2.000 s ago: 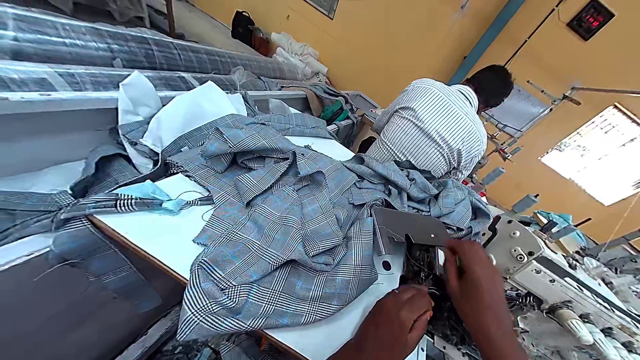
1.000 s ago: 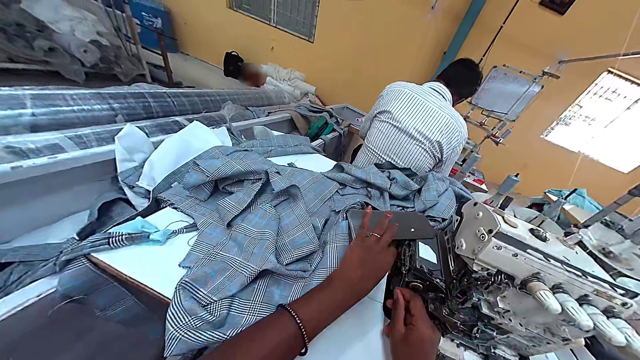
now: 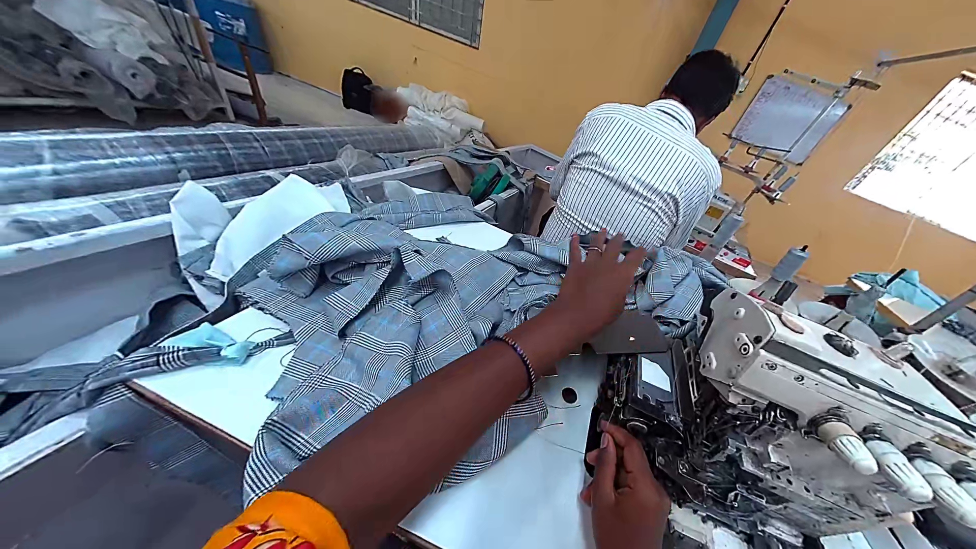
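My left hand (image 3: 602,286) reaches across with its fingers spread on the crumpled grey plaid fabric (image 3: 366,328), near the far end of the machine's dark metal plate (image 3: 631,334). Below it, my right hand (image 3: 627,484) has thumb and fingers close together at the open front of an overlock sewing machine (image 3: 801,366); whether they pinch a thread or a small part cannot be told. The machine's dark inner parts, with fine threads among them, lie exposed beside my right fingertips. The plaid fabric spreads in folds over the white table (image 3: 526,488), left of the machine.
A person (image 3: 637,168) in a striped shirt sits beyond the fabric, back turned. A grey trough (image 3: 84,297) with plastic-wrapped rolls (image 3: 206,156) behind it runs along the left. White cloth (image 3: 278,217) lies by its edge. A thread cone (image 3: 791,263) stands behind the machine.
My left hand has moved from the metal plate, where it lay one second ago, farther out onto the plaid fabric. My right hand stays low at the machine's front. The view has shifted.
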